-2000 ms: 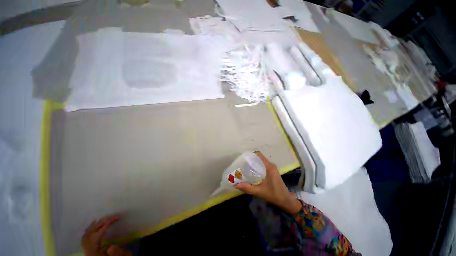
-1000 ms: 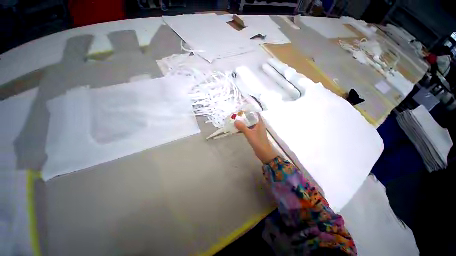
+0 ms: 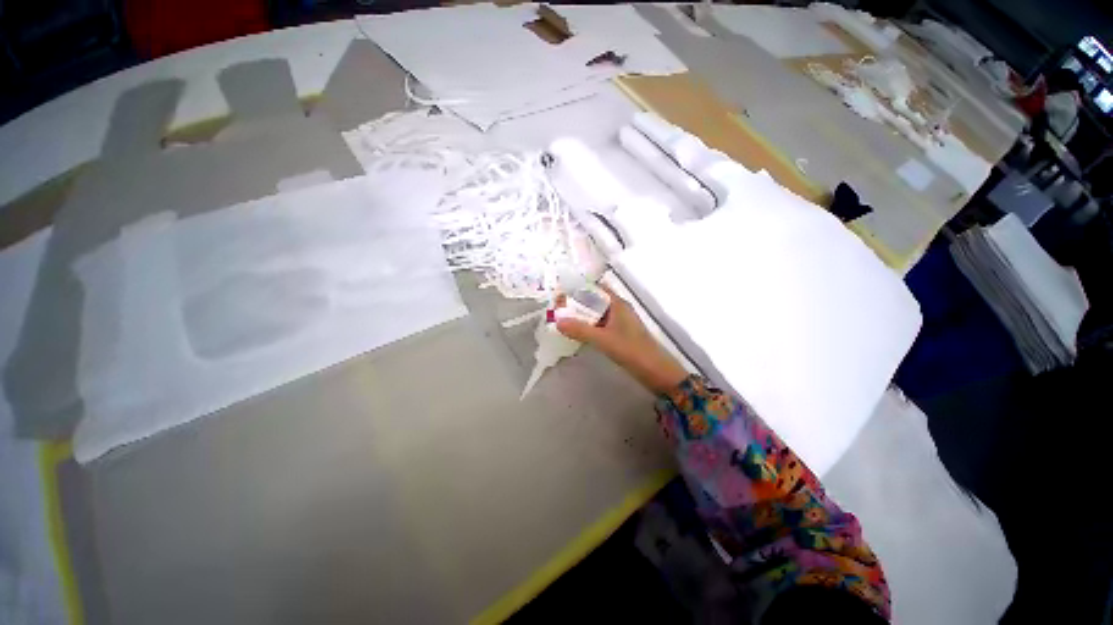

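My right hand (image 3: 620, 335) grips a translucent white glue bottle (image 3: 561, 338) with a red label mark. Its long nozzle points down and to the left over the grey board (image 3: 330, 488). The hand is beside a loose heap of thin white strips (image 3: 500, 226) and the thick folded white panel stack (image 3: 781, 287). A white cut panel (image 3: 256, 293) lies flat at the left on the board. My left hand is not in view.
Yellow tape (image 3: 574, 549) edges the board. More white panels (image 3: 513, 55) lie at the back. A black piece (image 3: 848, 203) and another strip heap (image 3: 891, 98) are at the right. A white stack (image 3: 1023, 293) stands beyond the table edge. A red crate (image 3: 195, 25) is behind.
My right hand has moved up and forward with the glue bottle to beside the strip heap, and the nozzle now tilts further down. My left hand has left the view. The camera view has shifted.
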